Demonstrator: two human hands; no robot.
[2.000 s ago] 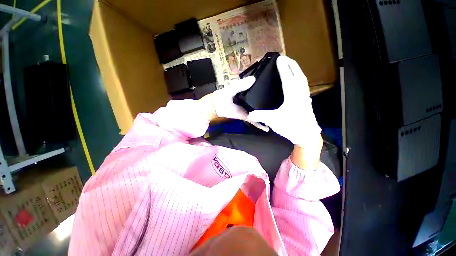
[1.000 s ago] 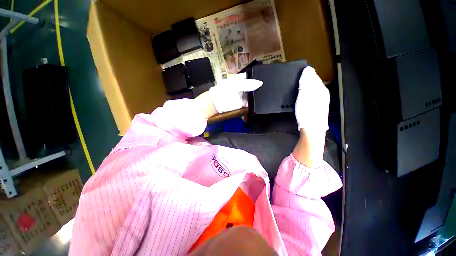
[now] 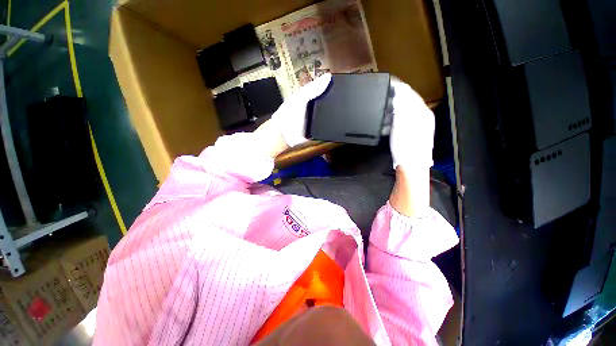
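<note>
A black square enclosure (image 3: pixel 350 108) is held broad face up above the near edge of the carton (image 3: pixel 138 88). My left hand (image 3: pixel 297 113), in a white glove, grips its left edge. My right hand (image 3: pixel 413 127), also gloved, grips its right edge, where narrow openings seem to show. A dark slot-like line runs along the enclosure's near edge. Inside the carton, several black enclosures (image 3: pixel 262 96) lie at the left on a printed newspaper liner (image 3: pixel 331 40).
A black-topped bench (image 3: pixel 493 270) on the right bears a row of overlapping enclosures (image 3: pixel 560 179) with small dots. A clear plastic bag (image 3: pixel 586 331) lies at its lower right. A white metal rack (image 3: pixel 50 233) and stacked cartons (image 3: pixel 74 270) stand at the left.
The enclosure has gone from tilted to broad face up and has turned, with its dots no longer visible. Both hands have shifted slightly left with it. The whole view has shifted a little.
</note>
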